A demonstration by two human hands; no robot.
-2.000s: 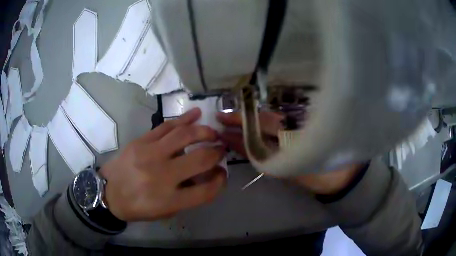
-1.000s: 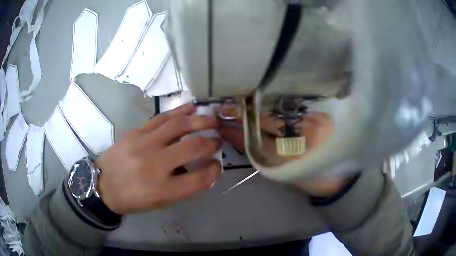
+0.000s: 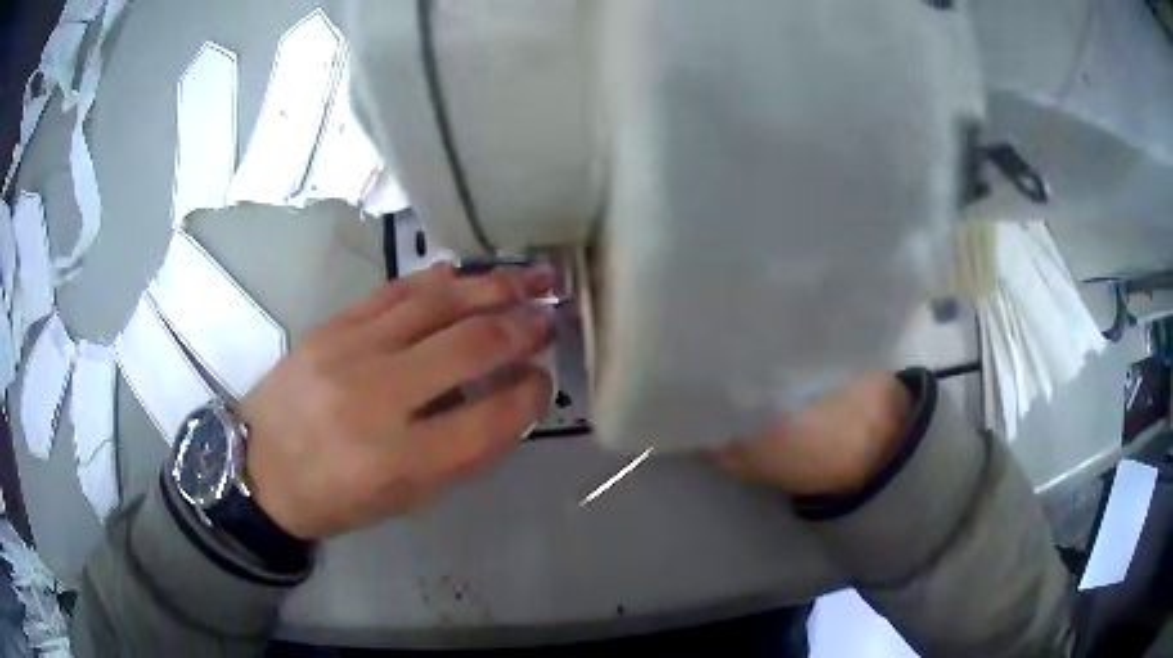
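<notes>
My left hand point(image 3: 405, 399), with a watch on its wrist, lies on the machine bed point(image 3: 409, 244), fingertips together beside the presser foot point(image 3: 551, 285). Any fabric piece under the fingers is hidden. My right hand point(image 3: 823, 444) shows only in part at the lower right; its fingers are behind the off-white machine head point(image 3: 759, 231). A thin silver spike point(image 3: 618, 476), perhaps an awl, sticks out from below the head; its grip is hidden. Pointed white pieces point(image 3: 221, 315) with stitched edges lie fanned out on the left.
The pale grey tabletop point(image 3: 515, 553) runs along the front. White trimmings point(image 3: 85, 167) curl at the far left. A fanned bundle of white strips point(image 3: 1042, 321) lies right of the head. White sheets point(image 3: 1119, 524) show at the lower right.
The view has shifted, and the machine head now covers the tension knob and my right fingers. The white piece seen under my left fingers earlier is no longer clearly visible. My left fingers have drawn closer together.
</notes>
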